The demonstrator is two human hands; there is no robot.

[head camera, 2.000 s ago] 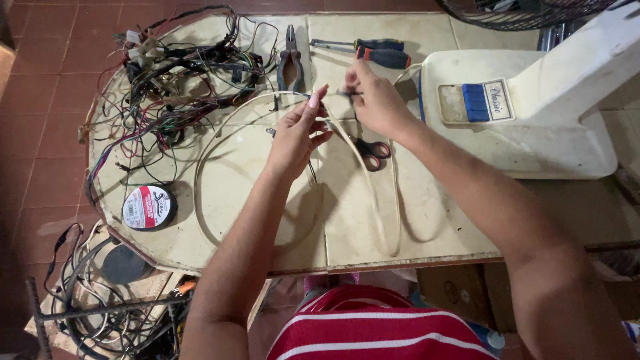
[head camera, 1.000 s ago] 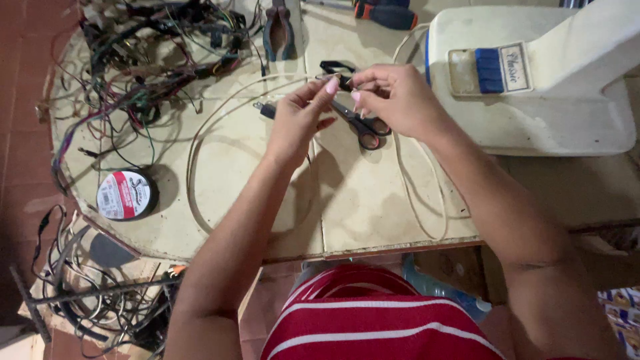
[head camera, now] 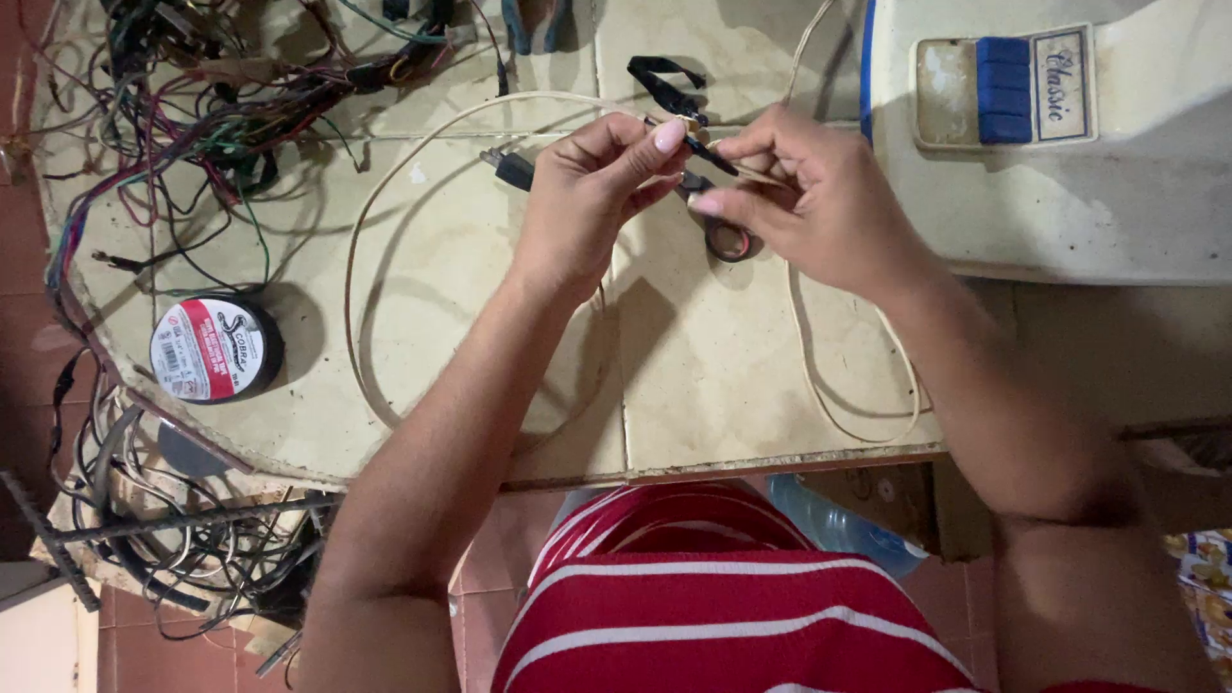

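My left hand (head camera: 597, 197) pinches a cream electrical cord (head camera: 358, 260) between thumb and forefinger, where black electrical tape (head camera: 710, 154) covers part of it. Close on the right, my right hand (head camera: 808, 197) has its fingers on the cord beside the taped part. A loose black strip (head camera: 664, 82) stands out just above the fingertips. Scissors with dark handles (head camera: 729, 241) lie beneath my hands, their blades partly hidden. A black two-prong plug (head camera: 510, 169) rests left of my left hand. The cord loops over the tiled tabletop on both sides.
Tangled colored wires (head camera: 221, 125) cover the upper left. A roll of electrical tape (head camera: 214, 348) lies below them. Plier handles (head camera: 534, 24) show at the top edge. A white fan base (head camera: 1059, 183) stands at right. More cables (head camera: 192, 539) lie below the table's left edge (head camera: 221, 457).
My hands have come together at the cord, my right hand lower than two seconds ago. The view has moved closer; the screwdrivers seen earlier are out of frame.
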